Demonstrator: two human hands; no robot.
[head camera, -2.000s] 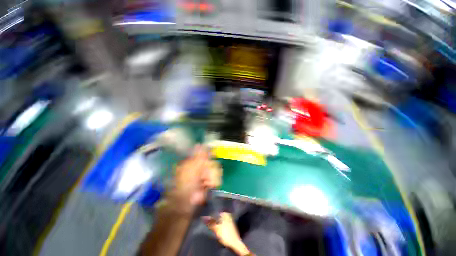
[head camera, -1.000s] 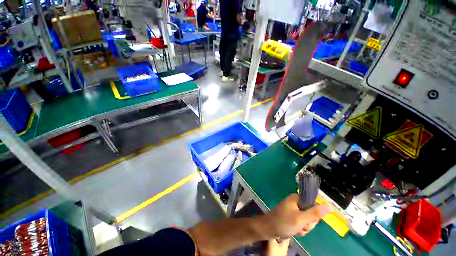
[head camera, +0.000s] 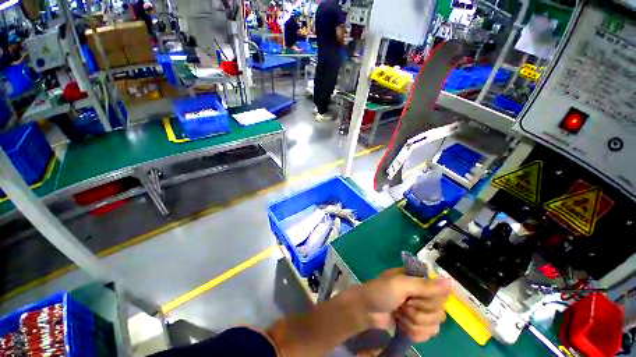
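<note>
My left hand reaches in from the bottom, over the front edge of the green bench. It is closed around a bundle of thin grey wires. The bundle's upper end sticks out above the fist and its lower part shows below it. The black tooling of the press stands just right of the hand, not touching the bundle. A yellow plate lies below the tooling. My right hand cannot be made out in the current view.
A blue bin with wire bundles and white paper stands left of the bench. A small blue bin is behind, a red bin at right. The machine head overhangs the right. A person stands far off.
The view has swung left and steadied from the blurred first frame. Since the second frame, the bundle has dropped lower in my left fist, with less showing above. Skin below that fist no longer shows.
</note>
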